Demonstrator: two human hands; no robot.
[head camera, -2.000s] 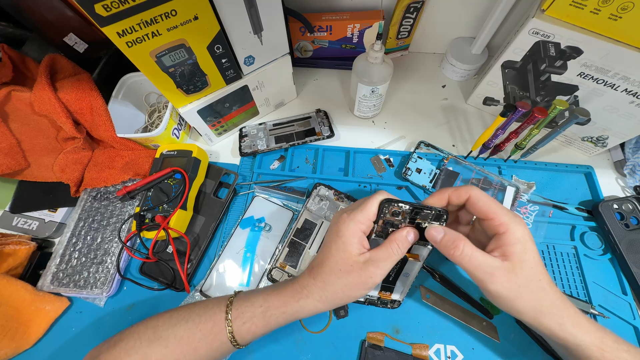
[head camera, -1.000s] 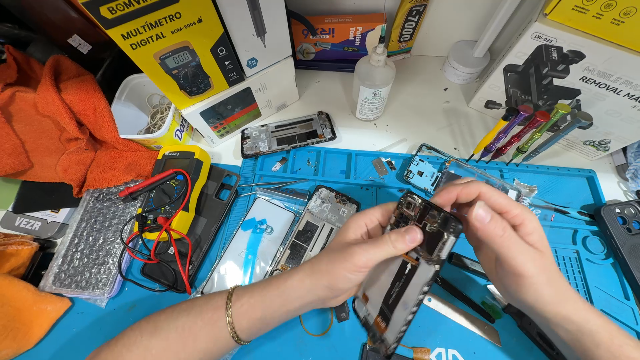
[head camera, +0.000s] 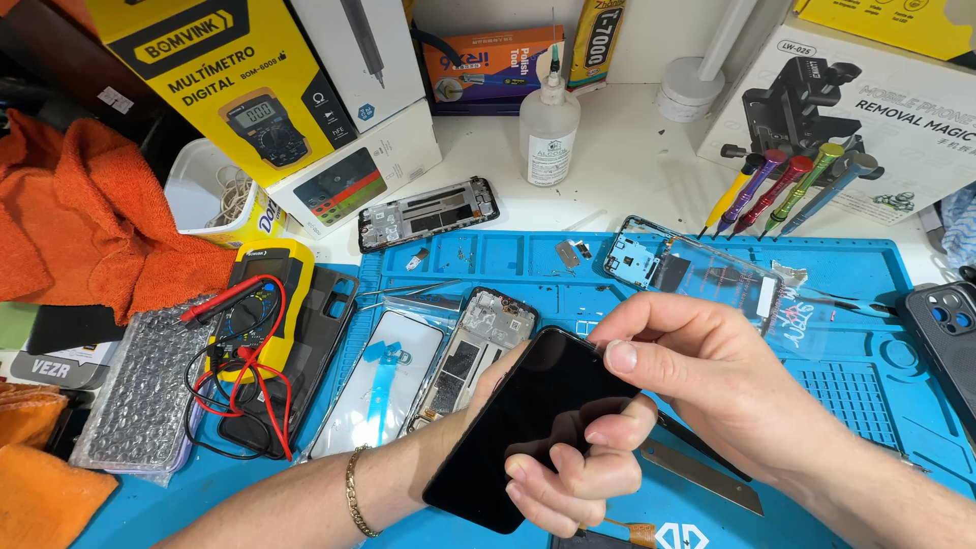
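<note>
An open phone assembly is tilted over the blue mat with its black screen side facing me. My left hand grips it from behind, its fingers wrapped round the right edge. At the top right corner, the thumb and index finger of my right hand pinch the phone's edge; whether something small is between them cannot be told. Behind my left wrist lie a metal phone mid-frame and a white panel with blue tape. Beneath my right hand are a flat metal blade and a black tool.
A yellow multimeter with tangled red and black leads lies left, beside a bubble-wrapped item. Another phone frame, an alcohol bottle and several screwdrivers stand or lie behind. A blue phone frame is on the mat's trays.
The phone assembly has been turned over: its exposed inner side faced me before, and its black screen does now. My left hand's fingers have come round into view.
</note>
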